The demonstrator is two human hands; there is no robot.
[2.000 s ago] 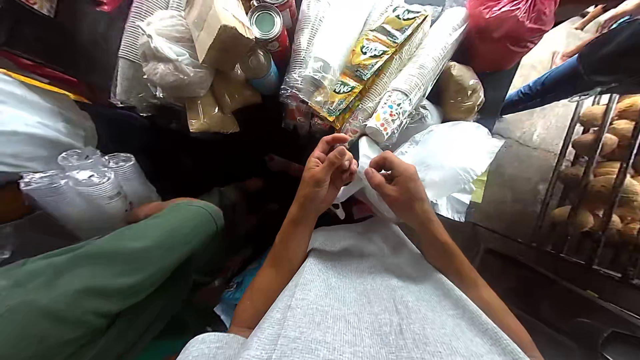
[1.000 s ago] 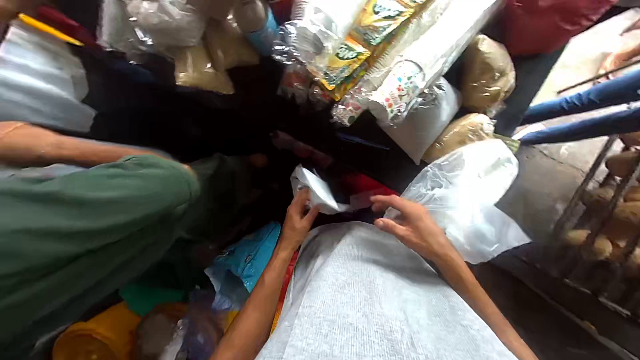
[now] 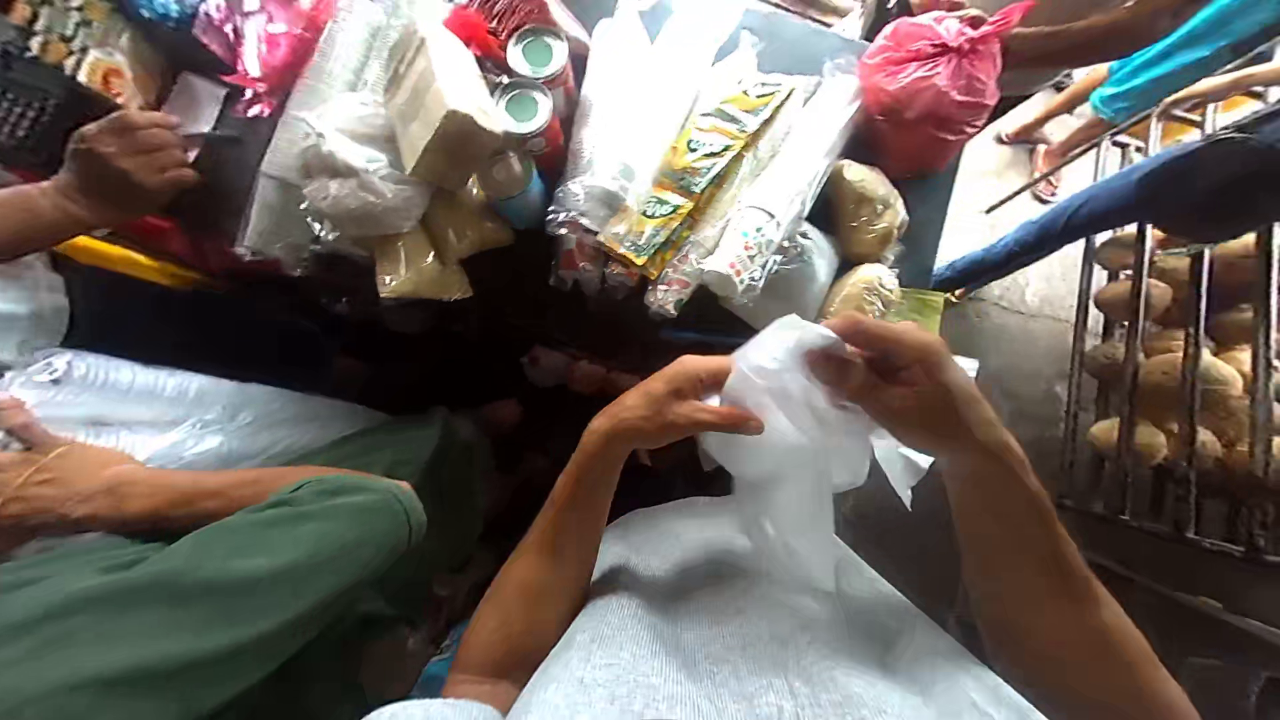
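A thin white plastic bag (image 3: 790,440) hangs between my hands in front of my grey shirt. At its upper right edge, my right hand (image 3: 895,385) pinches the bag between bent fingers. My left hand (image 3: 680,405) is at the bag's left side, thumb and fingers around its edge, with the fingertips partly behind the plastic. More white plastic shows behind my right wrist. Just beyond stand plastic-wrapped stacks of cups (image 3: 745,250) and yellow drink-powder sachets (image 3: 690,170). Bags of tan powder (image 3: 868,215) lie above my right hand.
A person in green trousers (image 3: 200,600) sits at left, an arm over wrapped cups (image 3: 190,410). Cans (image 3: 530,110), a box (image 3: 440,95) and a red plastic bag (image 3: 925,90) crowd the counter. Coconuts (image 3: 1190,390) lie behind metal bars (image 3: 1135,370) at right.
The white plastic bag, beside my right hand one second ago, is now raised between both hands. The small white object in my left hand is no longer seen. The view has shifted.
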